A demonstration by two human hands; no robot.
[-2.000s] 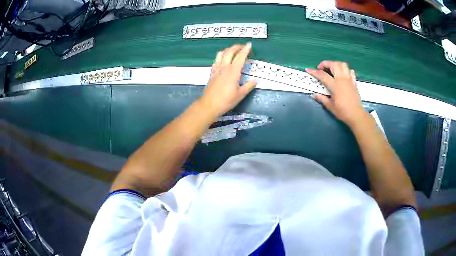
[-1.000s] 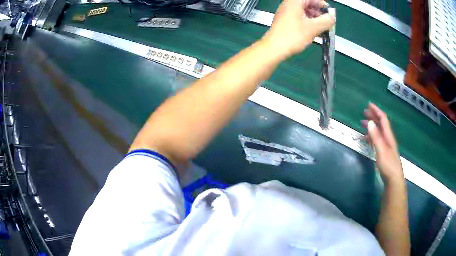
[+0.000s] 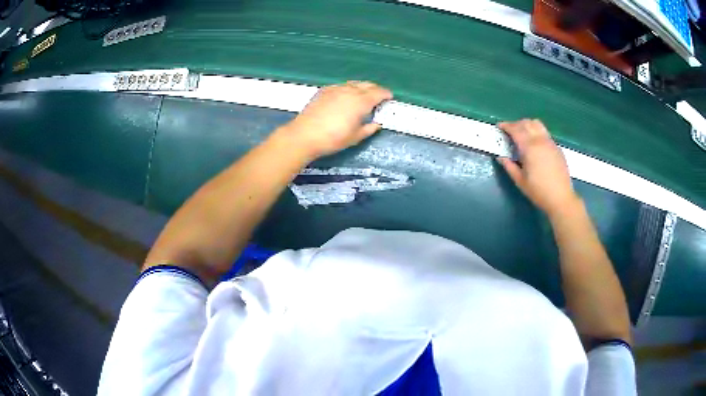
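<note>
A plain strip (image 3: 441, 127), pale and smooth-faced, lies along the pale metal rail in front of me. My left hand (image 3: 347, 116) is closed around its left end, with the thumb on the near side. My right hand (image 3: 534, 158) grips its right end between thumb and fingers. The underside of the strip is hidden. A perforated strip unit (image 3: 155, 80) with a row of round openings lies on the rail to the left.
The green conveyor belt (image 3: 310, 50) runs behind the rail. Another perforated strip lies on it at far left, and one (image 3: 571, 60) beside the red-brown rack (image 3: 577, 31). Strips standing on edge (image 3: 654, 259) are at the right. A worn tape patch (image 3: 348, 186) is on the bench.
The strip my left hand held upright a second ago is no longer upright. My left hand has come down to the rail, and both hands now hold a strip lying flat. The view has turned.
</note>
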